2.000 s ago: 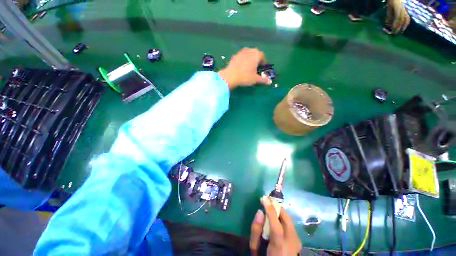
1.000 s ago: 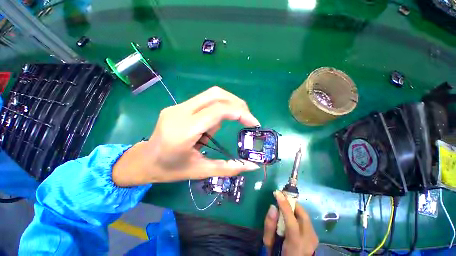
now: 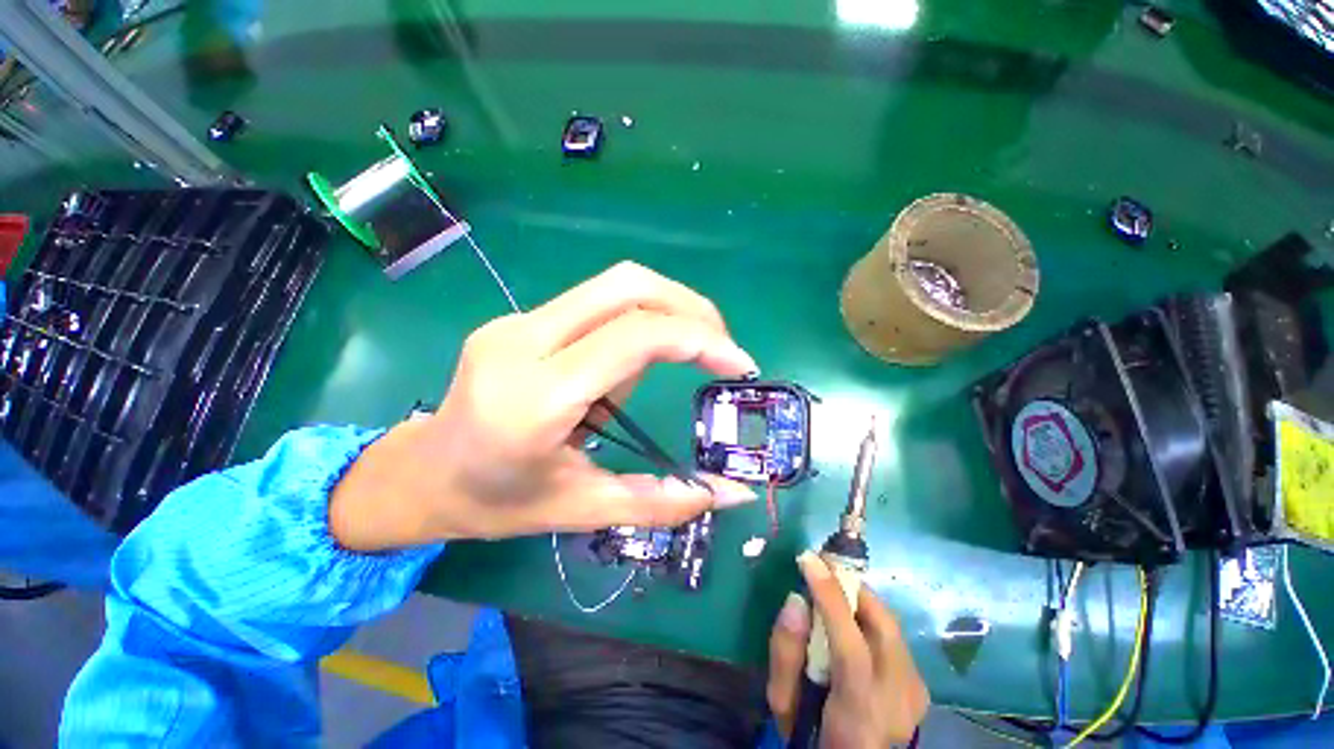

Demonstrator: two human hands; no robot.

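Observation:
My left hand point(image 3: 549, 417) holds a black watch housing point(image 3: 755, 433) by its edges between thumb and fingertips. Its open side faces me and shows a blue circuit board and a whitish rectangle. Thin red lead wires hang from its lower edge towards a small white connector point(image 3: 755, 547). Black tweezers point(image 3: 639, 439) are also in my left hand, pointing at the lower left of the housing. My right hand point(image 3: 856, 659) grips the soldering iron point(image 3: 844, 563) by its cream handle, tip up, right of the housing and apart from it. The jig point(image 3: 691, 553) lies partly hidden behind my left hand.
A tan pot point(image 3: 944, 278) with scraps stands beyond the iron. The fan point(image 3: 1097, 439) is on the right, cables below it. A green-flanged solder spool point(image 3: 388, 212) and black ribbed tray point(image 3: 161, 337) are on the left. Several housings point(image 3: 582, 136) lie along the back.
My left hand has come back from the rear of the bench with the housing, now held up in front of me. The iron has shifted slightly right and upward since the earliest frame.

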